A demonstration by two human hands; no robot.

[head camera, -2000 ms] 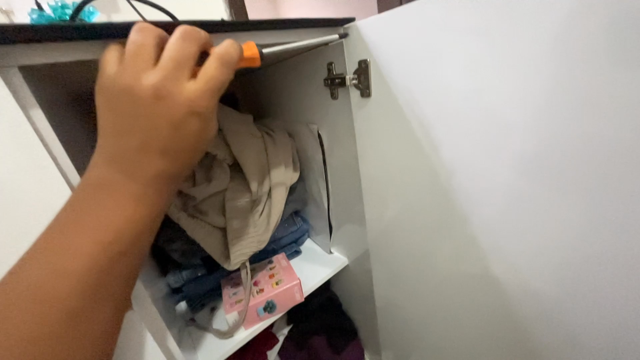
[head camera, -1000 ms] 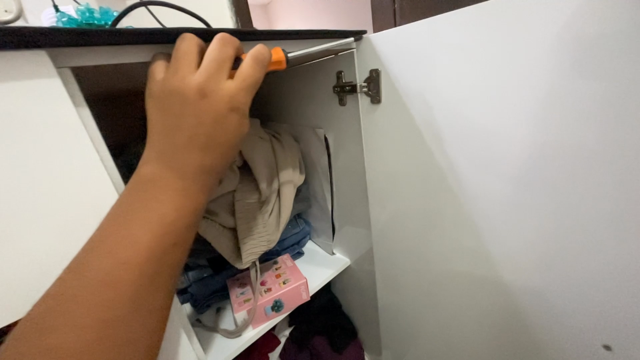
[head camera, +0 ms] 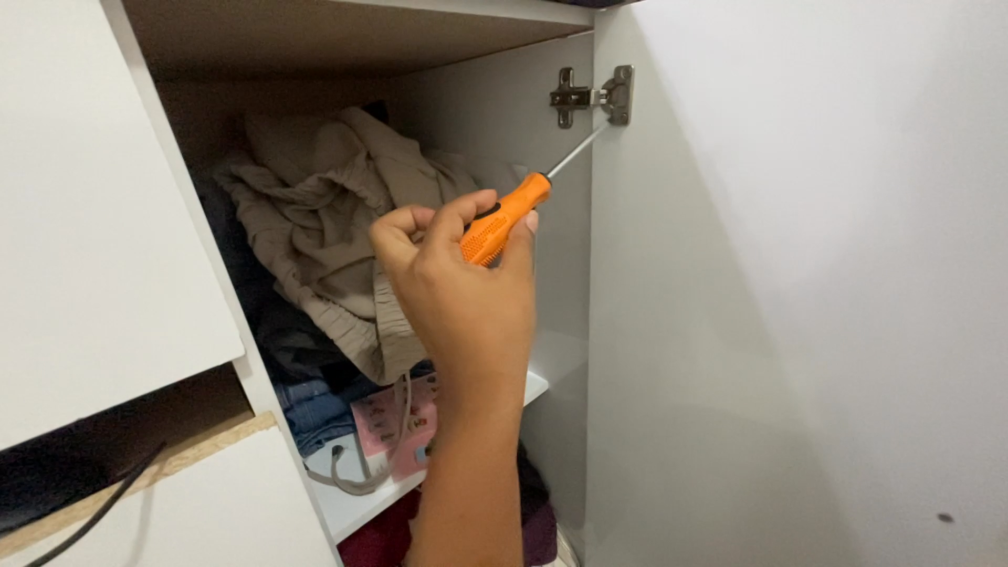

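My left hand [head camera: 472, 276] is closed around the orange handle of a screwdriver [head camera: 504, 220], thumb on one side and fingers on the other. The metal shaft points up and right. Its tip meets or lies very near the lower part of the metal cabinet hinge [head camera: 618, 96], at the screw end of the door plate; exact contact cannot be told. That hinge joins the cabinet's inner side wall to the white open door [head camera: 787, 276]. My right hand is not in view.
Behind my hand, a beige garment [head camera: 315, 213] lies on folded jeans [head camera: 315, 409] on the white shelf [head camera: 362, 508], beside a pink box [head camera: 405, 425]. Drawer fronts [head camera: 102, 236] stand at the left, with a black cable [head camera: 110, 504] below. Dark red cloth [head camera: 382, 535] lies beneath the shelf.
The screwdriver has come down from the cabinet's top front edge to the hinge, and my left hand with it. The view now sits lower and nearer the cabinet.
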